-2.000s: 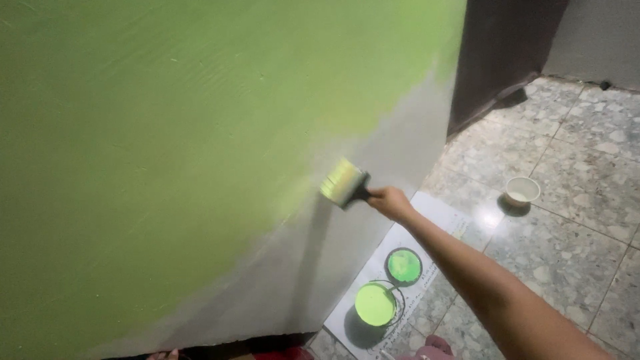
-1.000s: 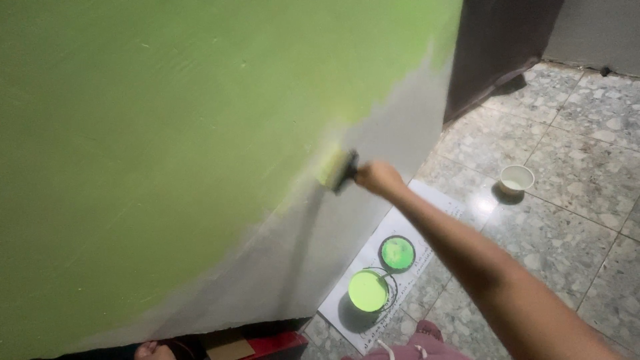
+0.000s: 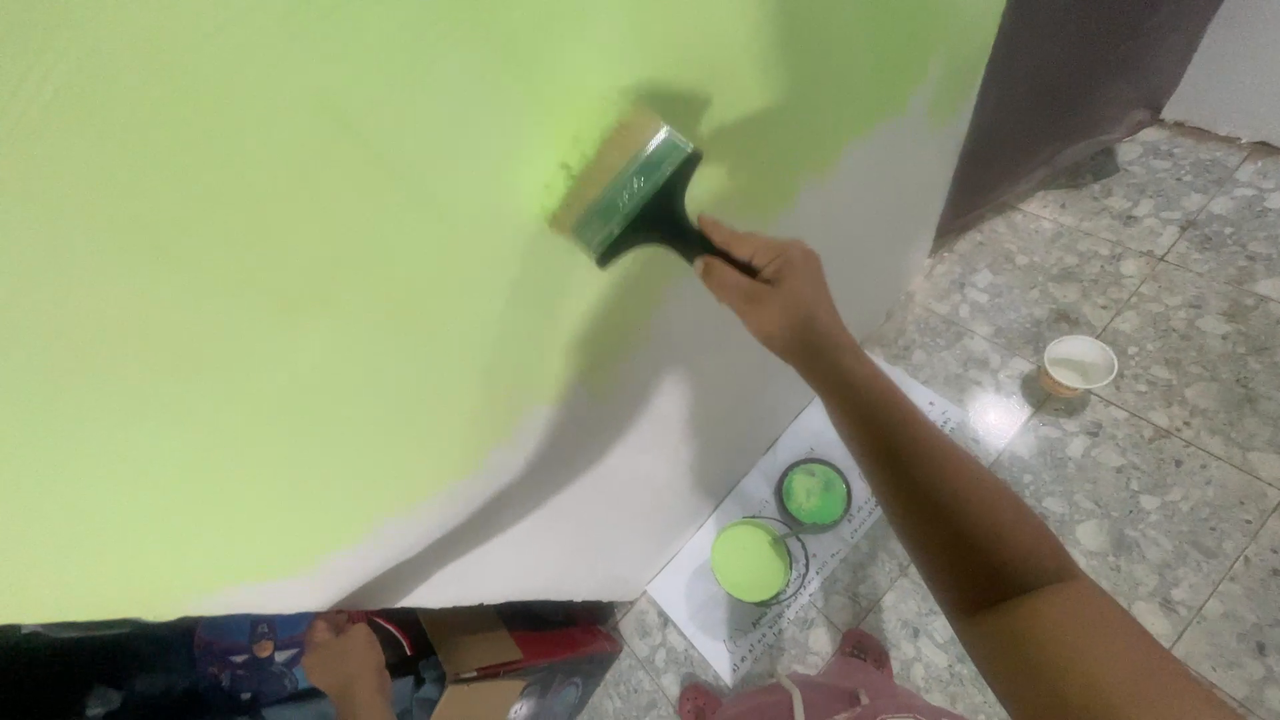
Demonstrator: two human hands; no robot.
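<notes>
My right hand (image 3: 770, 290) grips the black handle of a wide paintbrush (image 3: 635, 185), whose bristles meet the green-painted part of the wall (image 3: 350, 250). Below that green runs a pale unpainted band (image 3: 620, 500). Down at the lower left, my left hand (image 3: 345, 660) is at the wall's bottom edge, fingers curled; whether it holds the edge I cannot tell. A bucket of light green paint (image 3: 751, 561) and a round lid smeared with green (image 3: 814, 494) rest on a white paper sheet (image 3: 700, 590) on the floor.
On the speckled tile floor (image 3: 1150, 480) stands a small white cup (image 3: 1080, 363), to the right of my forearm. Cardboard boxes (image 3: 465, 640) and printed items lie beneath the wall's lower edge. A dark wall section (image 3: 1070, 90) is at the upper right. My pink shoes are near the paper.
My right hand and the brush have moved up and left along the wall, from near the green's lower border onto the green area. More of my left hand shows at the bottom edge.
</notes>
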